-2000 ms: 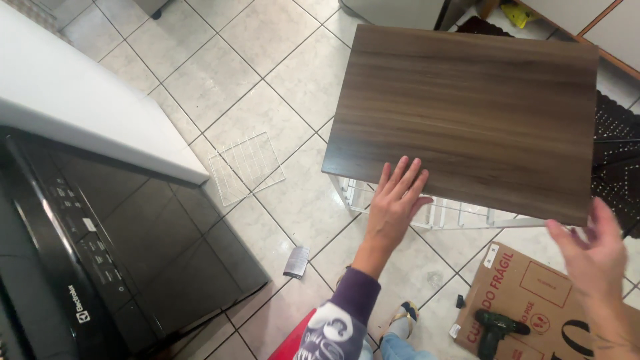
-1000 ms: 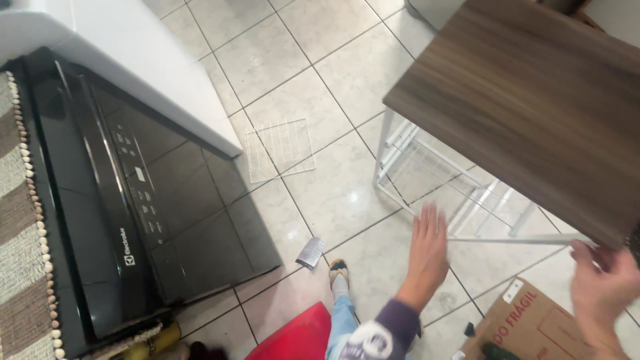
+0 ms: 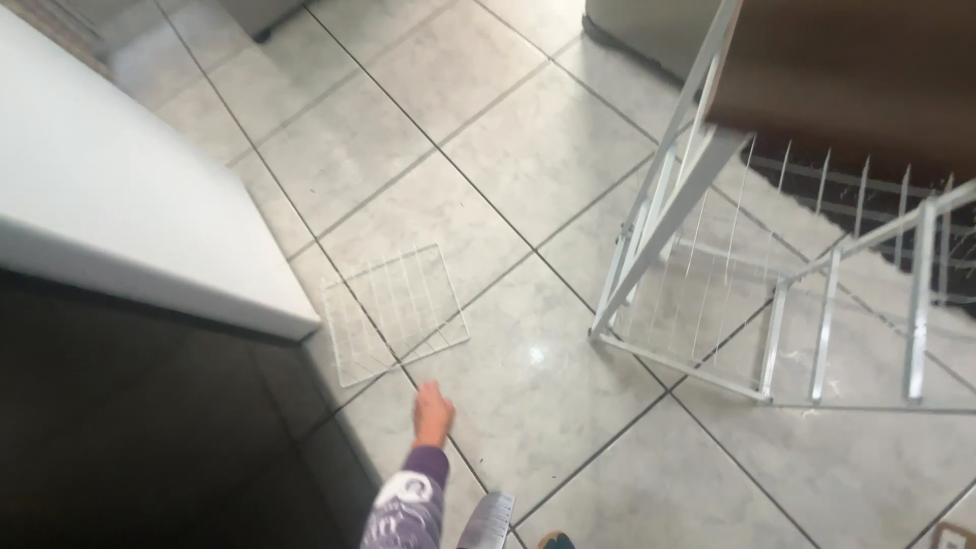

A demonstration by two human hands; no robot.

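My left hand, in a purple printed sleeve, is over the tiled floor just below a white wire rack that lies flat. A gap shows between hand and rack; the fingers look curled, but blur hides whether they are closed. My right hand is out of view. At the right stands a white metal frame with wire shelves and a dark brown wood-grain top. A printed paper leaflet lies on the floor near my sleeve.
A white appliance or cabinet and a black glossy appliance take up the left side. A dark patterned mat shows behind the frame. A rounded grey object stands at the top, and part of my shoe shows at the bottom.
My left hand has left the wooden top and moved left, near the wire rack. My right hand, earlier at the top's edge, is out of view. The view has shifted strongly.
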